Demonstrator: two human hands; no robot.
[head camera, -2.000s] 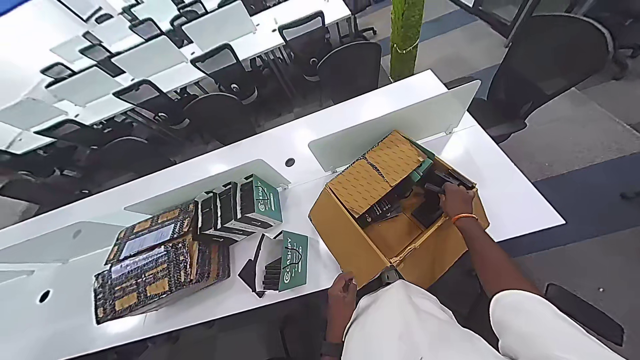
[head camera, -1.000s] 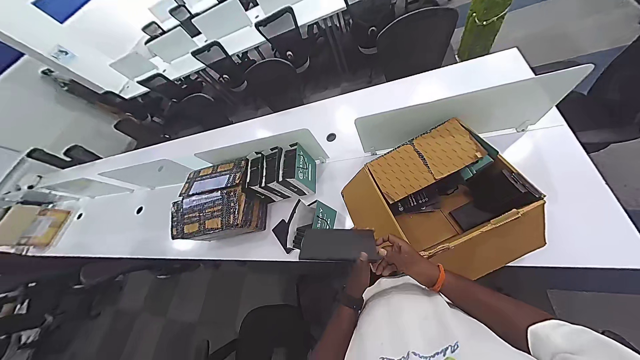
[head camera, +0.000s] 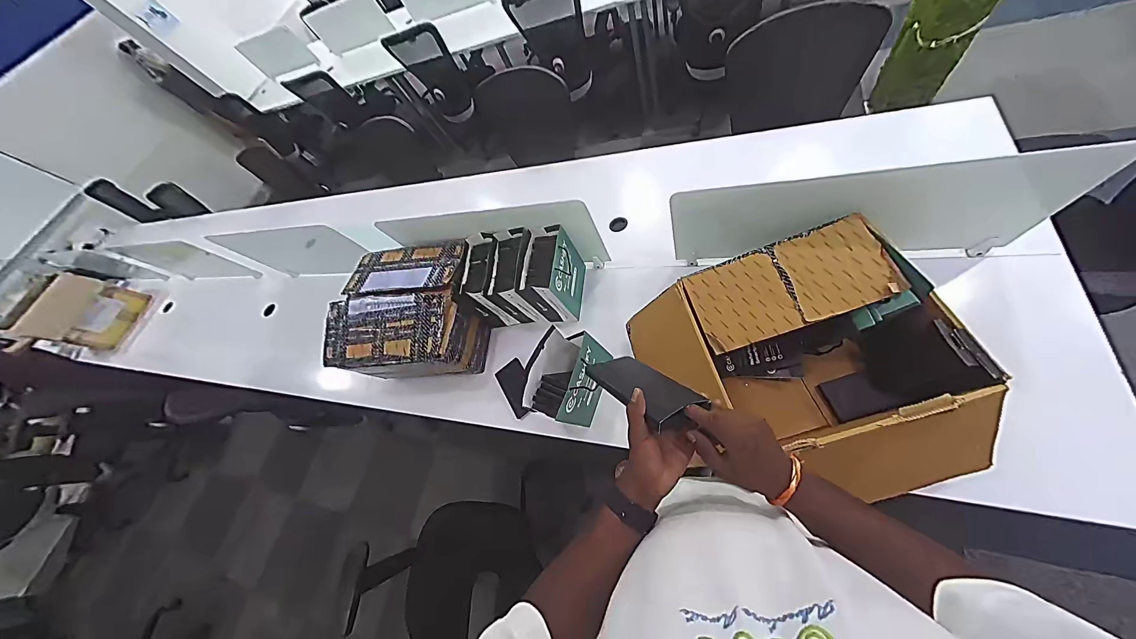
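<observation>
A flat black box (head camera: 650, 389) is held in front of my body, above the desk's near edge. My left hand (head camera: 658, 453) grips it from below, thumb along its side. At its right end the fingers of my right hand (head camera: 741, 444) hold the edge. An open cardboard carton (head camera: 923, 453) stands to the right, with black boxes (head camera: 856, 397) and green-and-black packs inside. Left of the held box, an open green-and-white box (head camera: 581, 390) holds several thin black items. Behind it, several green, black and white boxes (head camera: 555, 275) stand in a row.
Taped cardboard parcels (head camera: 404, 333) are stacked left of the row. Low frosted dividers (head camera: 825, 209) run along the white desk (head camera: 240, 342). An office chair (head camera: 475, 550) stands below the near edge. Another open carton (head camera: 67, 311) sits at the far left.
Two seconds ago my right hand was inside the carton; now both hands hold the black box in front of me. Since one second ago the box has tilted. The view has shifted.
</observation>
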